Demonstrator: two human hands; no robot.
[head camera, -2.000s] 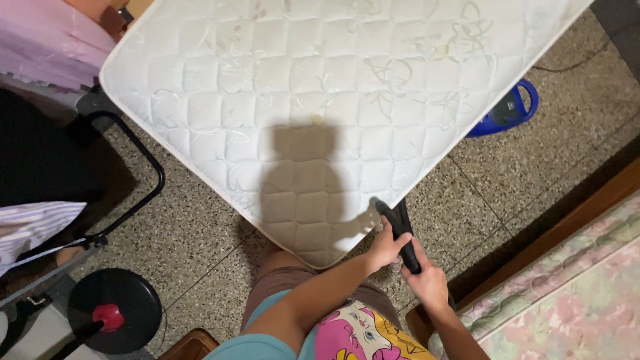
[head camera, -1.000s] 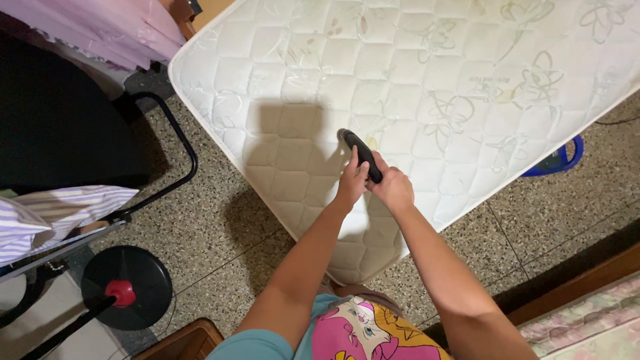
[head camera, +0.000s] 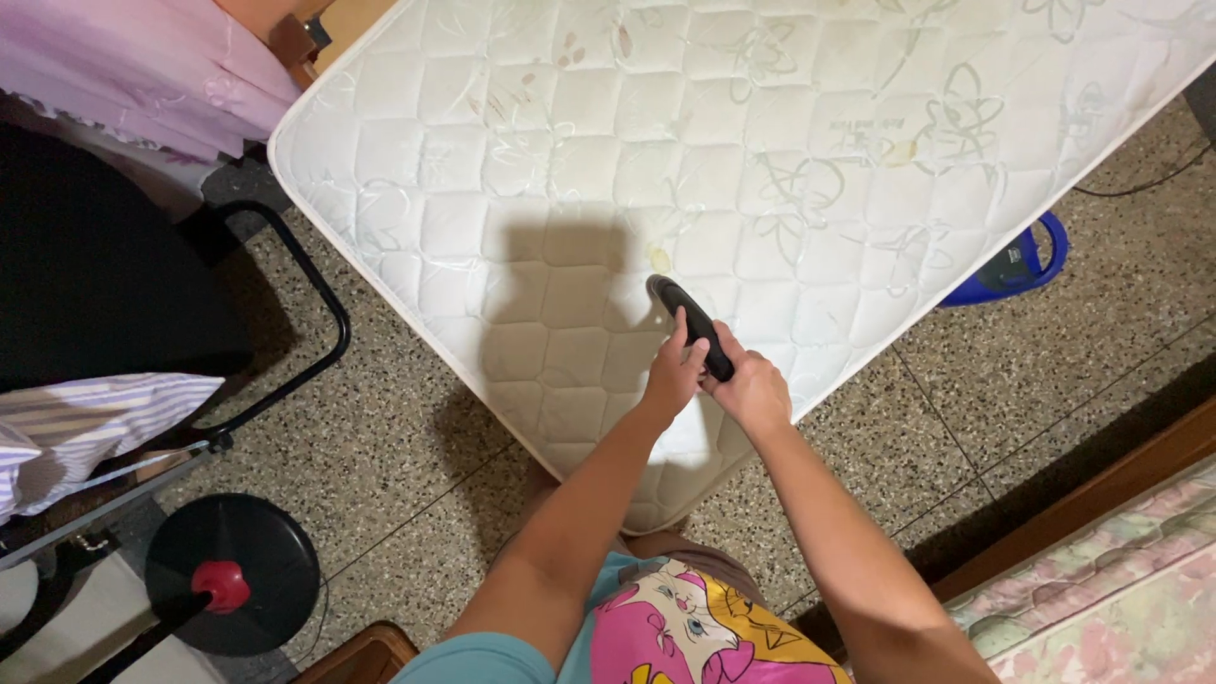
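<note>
A white quilted mattress (head camera: 703, 171) with stains and floral patterning lies in front of me, one corner toward my body. Over it I hold a black handheld tool (head camera: 689, 323), perhaps a vacuum's hand piece; its exact kind cannot be told. My right hand (head camera: 753, 388) is closed around its near end. My left hand (head camera: 676, 369) rests its fingers along the side. The far tip of the tool is close to a small yellowish stain (head camera: 658, 258). Whether the tip touches the fabric is unclear.
A blue appliance (head camera: 1021, 266) stands on the speckled floor beyond the mattress's right edge. At left are a black metal frame (head camera: 337, 323), striped cloth (head camera: 104, 427) and a black round base (head camera: 275, 579). A floral mattress (head camera: 1121, 608) lies at lower right.
From the mattress's right edge near its corner, both hands and the black tool have moved onto its upper surface. The view has shifted.
</note>
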